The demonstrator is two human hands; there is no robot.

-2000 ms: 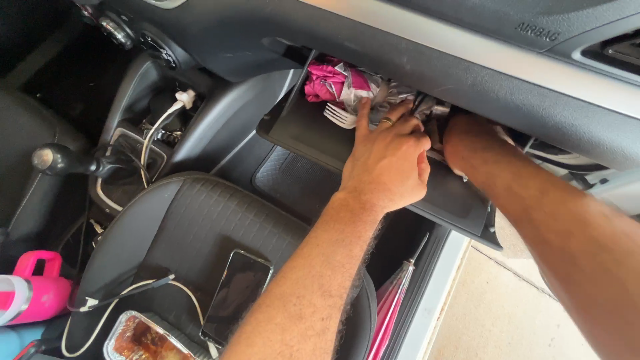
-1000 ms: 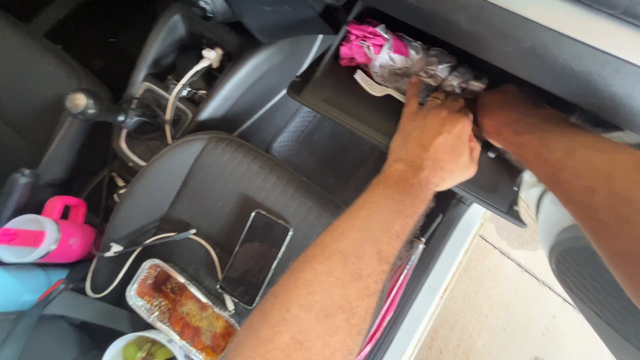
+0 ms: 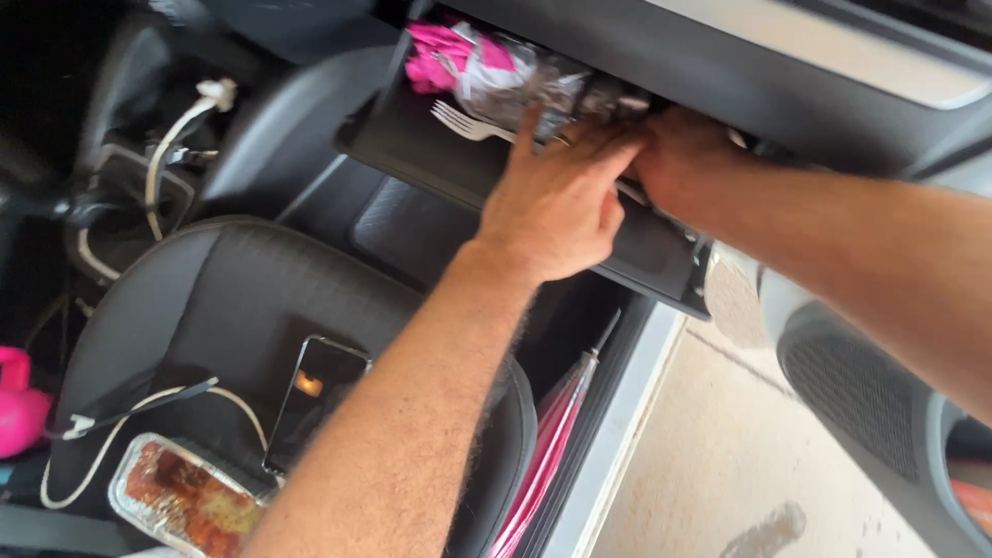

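Observation:
An open glove compartment holds a crumpled pink cloth or wrapper, clear crumpled plastic and a white plastic fork. My left hand, with a ring on one finger, lies over the fork's handle end, its fingers reaching into the plastic and other contents. Whether it grips anything does not show. Just right of it, my right hand is deep in the compartment under the dashboard; its fingers and whatever they touch are hidden.
On the black car seat lie a phone, white and dark cables and a foil tray of food. A pink tumbler is at far left. A folded pink umbrella stands beside the door sill. The door is open.
The view has shifted and come closer to the compartment. Both hands stay inside it, side by side. More of the open door has come into view at the right.

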